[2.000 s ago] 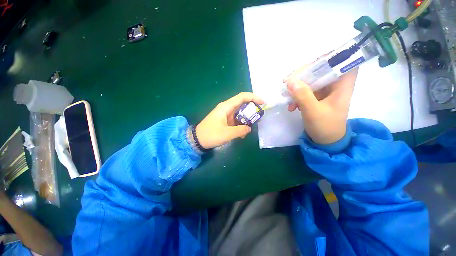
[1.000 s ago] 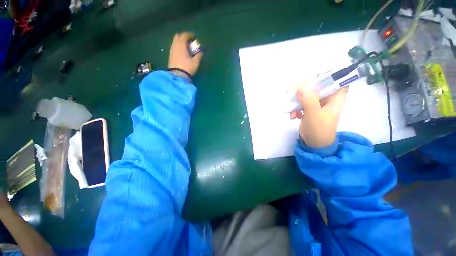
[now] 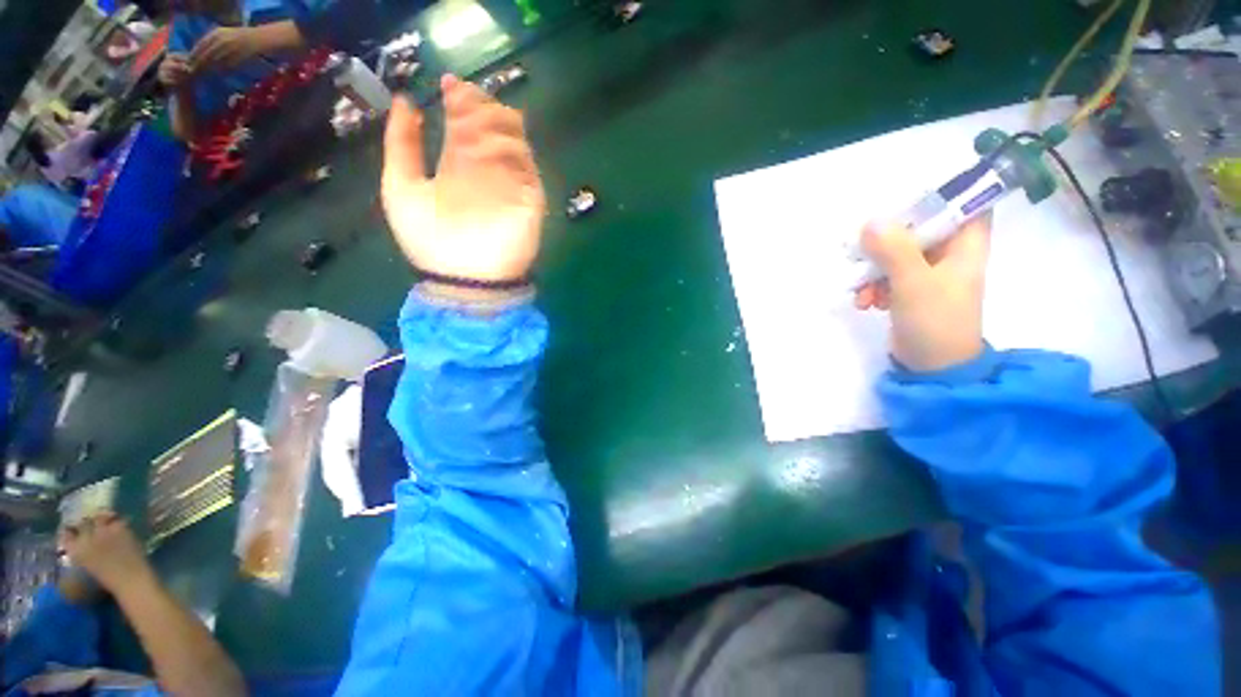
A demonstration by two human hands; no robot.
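My left hand (image 3: pixel 470 191) is raised over the bench at upper centre-left, palm down, thumb and fingers apart, with nothing seen in it. A small black and silver module (image 3: pixel 583 202) lies on the green bench just right of it. My right hand (image 3: pixel 939 289) is shut on a glue syringe (image 3: pixel 953 204) with a dark marking, above the white paper sheet (image 3: pixel 817 368). The syringe tip points left and down, away from any module. Its green winged cap (image 3: pixel 1028 166) joins a yellowish hose (image 3: pixel 1102 85) and a thin black cable.
A grey controller (image 3: pixel 1181 123) stands at right. At left lie a white bottle (image 3: pixel 327 343), a long clear bag (image 3: pixel 283 470), a partly covered smartphone (image 3: pixel 381 433) and striped strips (image 3: pixel 195 477). Other modules (image 3: pixel 934 42) are scattered about. A blue bin (image 3: pixel 116 218) and other people's hands (image 3: pixel 109 552) show at left.
My left hand has let go of the module, which now lies on the bench, and has moved farther up-left. My right hand still holds the syringe. The view has shifted left.
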